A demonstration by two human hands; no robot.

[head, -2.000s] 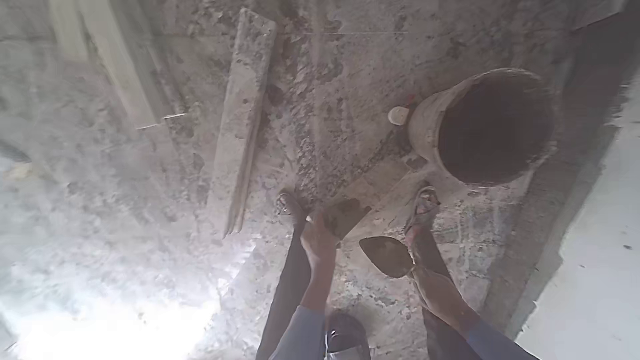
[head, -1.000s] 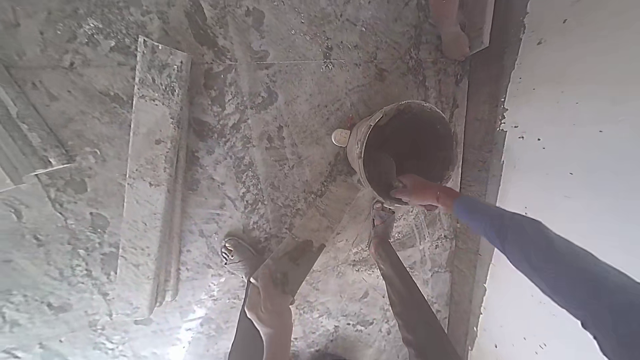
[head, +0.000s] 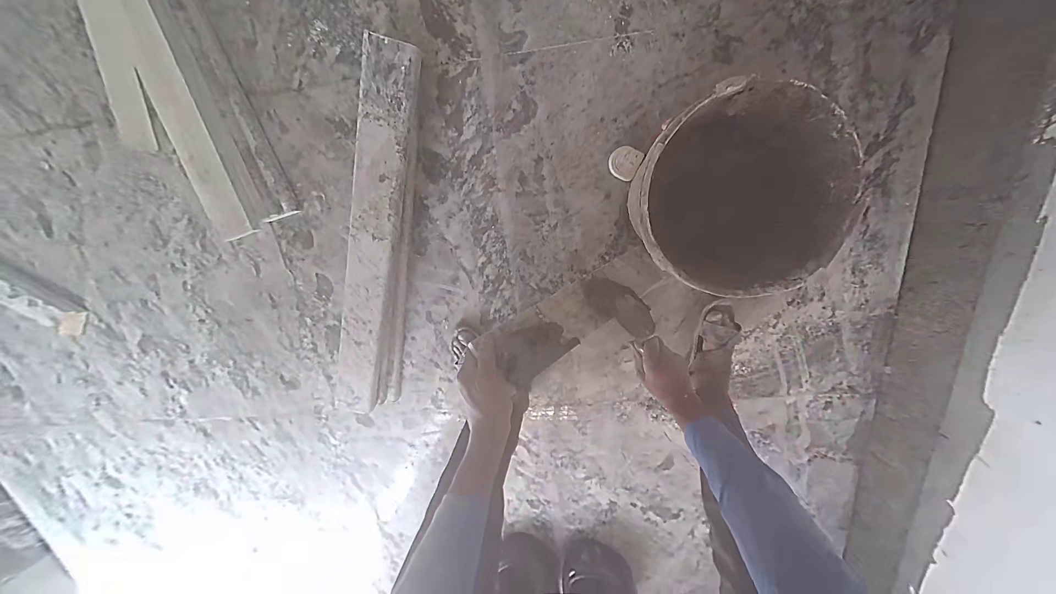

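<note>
My left hand [head: 485, 384] grips the near edge of a flat, mortar-smeared board or plate [head: 536, 342]; its exact kind is unclear. To the right, my right hand [head: 664, 375] is closed on the handle of a trowel [head: 631, 313], whose blade carries dark wet mortar and lies beside the board. Beyond the right hand stands a large round bucket [head: 648, 206] with a crusted rim and a dark inside; how full it is cannot be told.
Long boards [head: 379, 206] lie on the rough concrete floor [head: 528, 157], with more strips [head: 190, 124] at the upper left. A pale round object [head: 625, 163] touches the bucket's left side. A pale wall [head: 1006, 462] runs along the right. Sandalled feet and dark shoes show below.
My right hand, in the bucket one second ago, is out of it and near the left hand with the trowel. Another person's hand, earlier at the top right, is out of view.
</note>
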